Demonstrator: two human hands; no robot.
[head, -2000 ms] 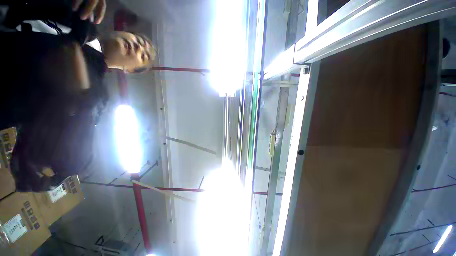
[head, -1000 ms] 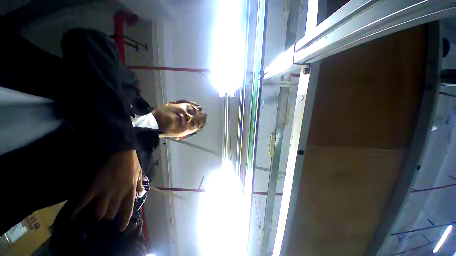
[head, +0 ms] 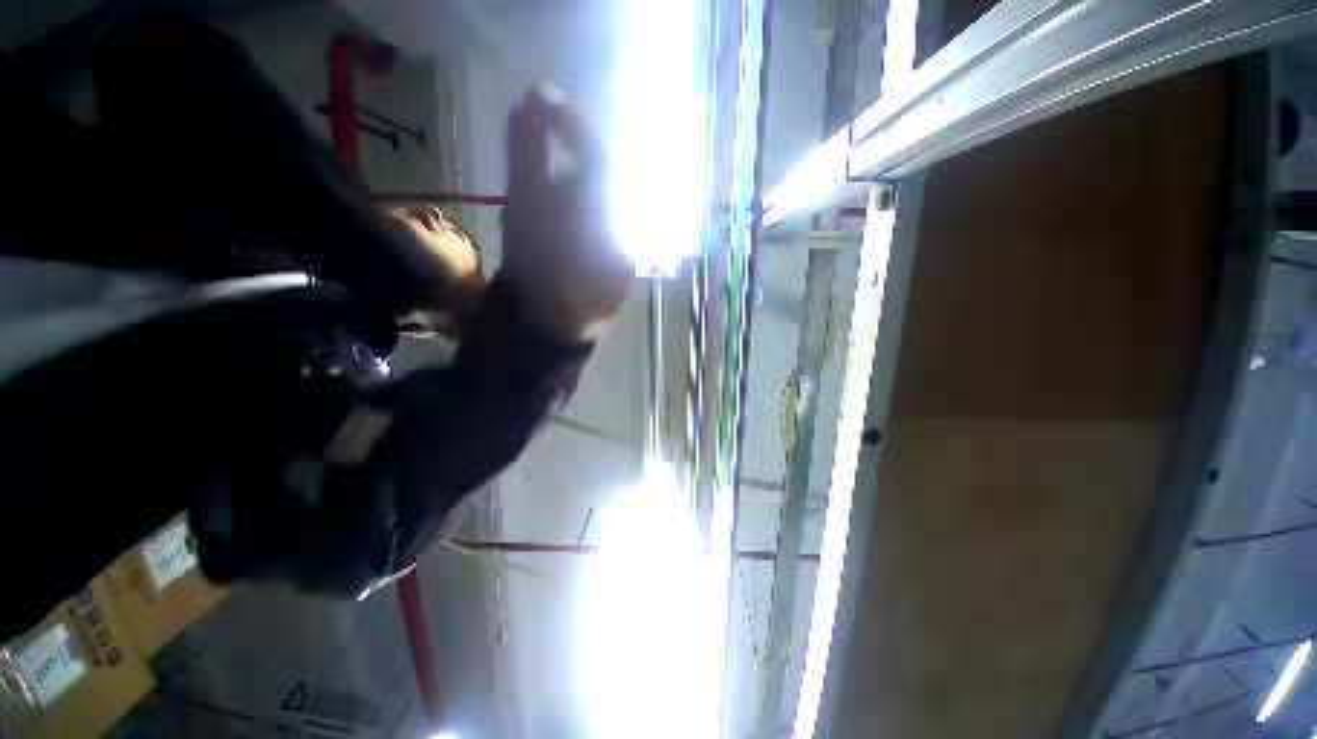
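Observation:
The view is turned sideways and looks up. A person in a dark jacket (head: pixel 462 426) with a pale garment beneath leans in from the left edge. That person's raised hand (head: pixel 556 238) is blurred in front of the ceiling lights, fingers bent; nothing can be made out in it. A small blurred skin-toned patch (head: pixel 355 435) shows against the jacket, too unclear to name. An arm partly hides the face. No hand comes in from the camera's own side, so neither my left hand nor my right hand can be identified.
Brown cartons (head: pixel 109 635) with white labels stand at the lower left. A silver aluminium frame (head: pixel 982 101) and a brown overhead panel (head: pixel 1040 433) fill the right. Glaring tube lights (head: pixel 650 621) and red pipes (head: pixel 416 635) are overhead.
The person's hand that was low in front of the jacket is gone from there; a hand is now raised near the upper light. The face has moved left, partly behind an arm. More cartons show.

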